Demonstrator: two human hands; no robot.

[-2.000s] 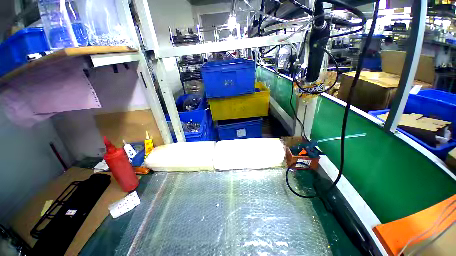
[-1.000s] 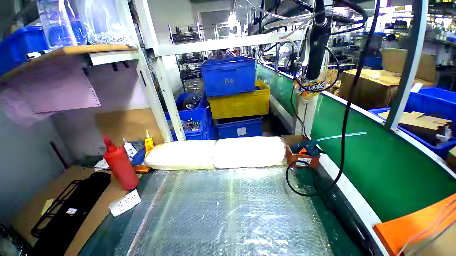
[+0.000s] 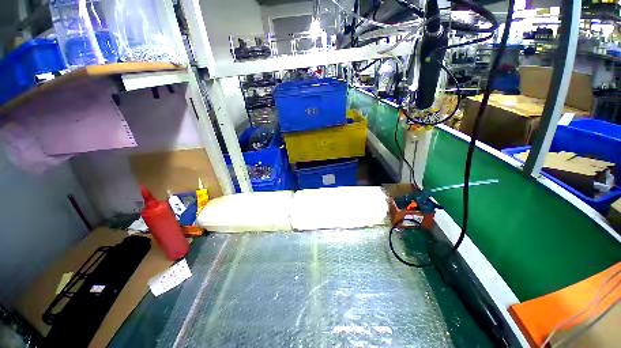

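Observation:
Neither of my hands is in the picture. The clear, dimpled bubble wrap cover point(image 3: 293, 292) lies on the bench nearest in front of me. Two off-white padded rolls point(image 3: 340, 208) lie end to end along its back edge. A red squeeze bottle point(image 3: 164, 224) stands at the left, leaning in the view, with a white label card point(image 3: 169, 277) in front of it. A black slotted metal panel point(image 3: 102, 292) lies on cardboard at the far left. A yellow bottle point(image 3: 202, 196) stands behind the red one.
An orange-red parts box point(image 3: 412, 216) sits at the back right. A black cable point(image 3: 468, 183) hangs in a loop beside the green conveyor point(image 3: 517, 217). A black cylindrical tool point(image 3: 430, 68) hangs above. Blue and yellow bins point(image 3: 325, 141) are stacked behind the bench. An orange-edged sheet point(image 3: 572, 306) lies at right.

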